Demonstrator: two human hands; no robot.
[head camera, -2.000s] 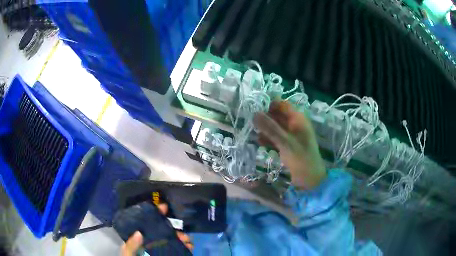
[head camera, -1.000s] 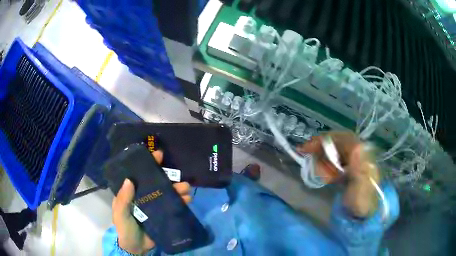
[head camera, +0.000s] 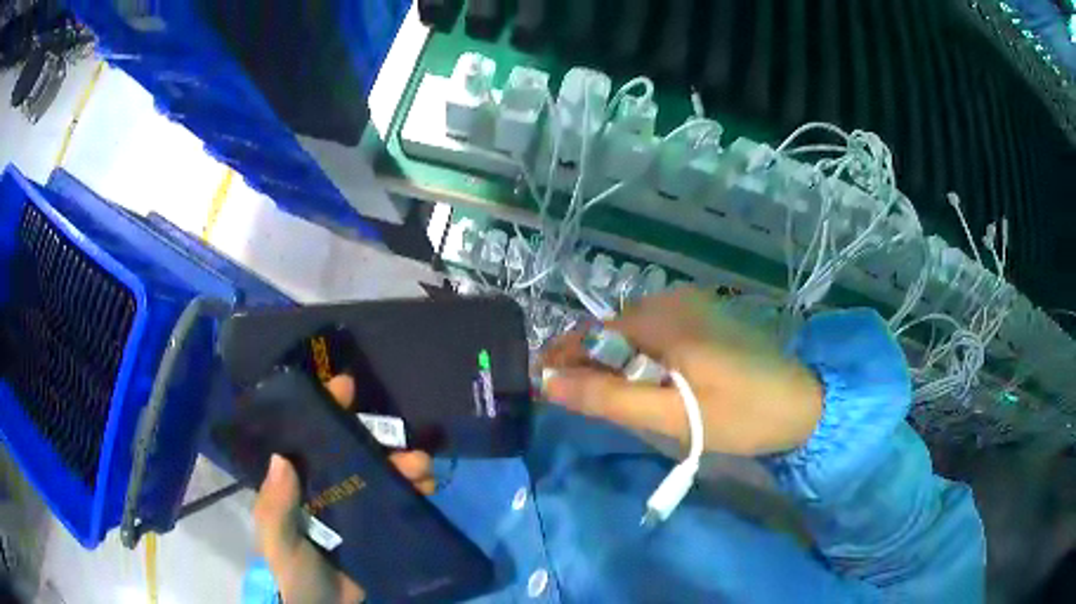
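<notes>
My left hand (head camera: 289, 519) holds two dark smartphones with small white labels. The nearer smartphone (head camera: 366, 501) shows orange lettering and lies slanted, partly over the farther one. The farther smartphone (head camera: 437, 366) lies crosswise behind it and shows orange lettering and a green and white mark. My right hand (head camera: 684, 372) holds a white charging cable (head camera: 694, 431), whose plug end hangs free below the fingers. Its fingertips are beside the farther smartphone's right end, with a bit of white between them; whether they touch the phone I cannot tell.
White chargers (head camera: 584, 106) with looped cables line the green shelf edge of the charging rack (head camera: 472, 177), with dark slots behind. A second row of chargers is below. A blue bin (head camera: 118, 413) with a ridged insert stands at the left. Blue bins (head camera: 224, 130) stand at upper left.
My right hand has moved from the chargers, out to the right, then back left beside the phones with a cable. My left hand still holds both phones, whose screens have come into clearer view.
</notes>
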